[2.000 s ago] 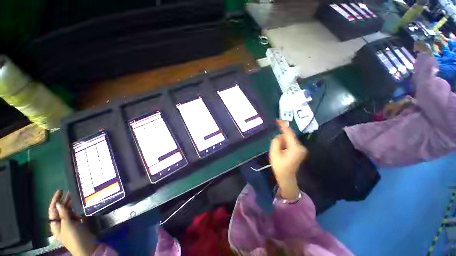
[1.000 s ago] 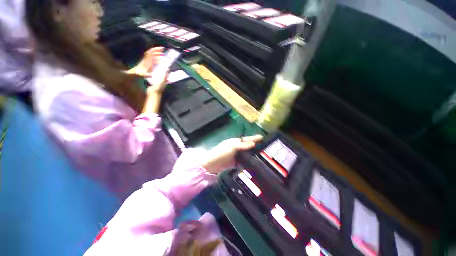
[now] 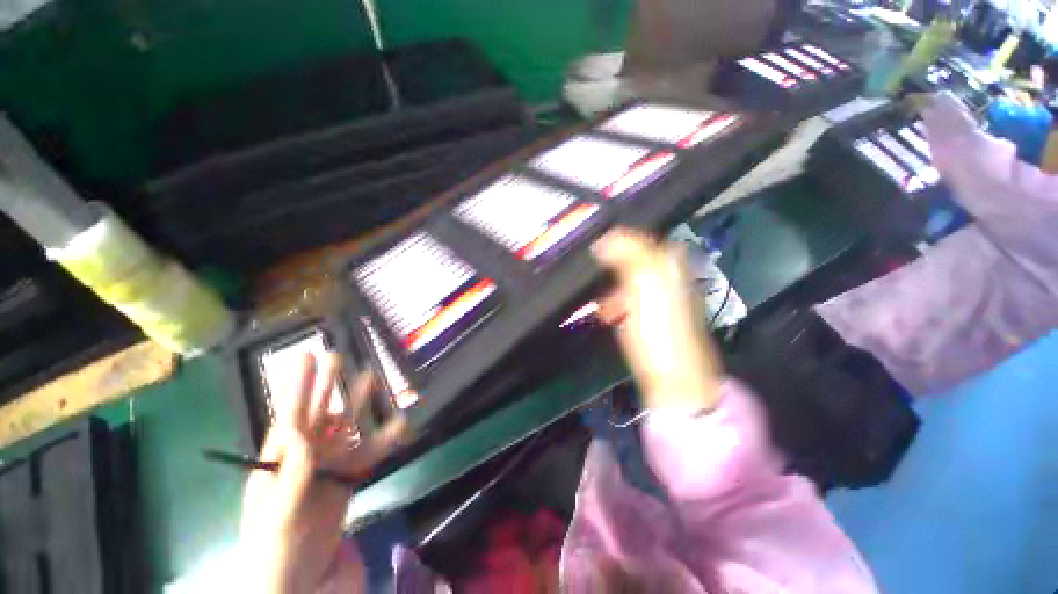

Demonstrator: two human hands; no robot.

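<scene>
A black foam tray (image 3: 545, 279) with several lit smartphones (image 3: 528, 217) lies tilted over another black tray (image 3: 247, 383). A lit phone (image 3: 304, 362) shows in the lower tray's left slot, with a strip of another lit screen beside it. My left hand (image 3: 308, 464) is blurred, its fingers spread over the left phone. A thin dark stick (image 3: 241, 461) lies across its fingers and seems held. My right hand (image 3: 656, 308) is blurred at the upper tray's near edge. Its fingers are bent; whether they grip the tray is unclear.
A yellow-wrapped post (image 3: 145, 284) and wooden strip (image 3: 93, 389) are at left, with black trays (image 3: 52, 499) below. Black stacked trays (image 3: 337, 151) are behind. Another person's pink sleeve (image 3: 928, 308) and more phone trays (image 3: 795, 72) are at right. A white power strip (image 3: 710, 273) is partly hidden.
The view has swung back from the left neighbour to the bench. A second phone tray now overlaps the one seen alone two seconds ago. My left hand has moved over the lower tray.
</scene>
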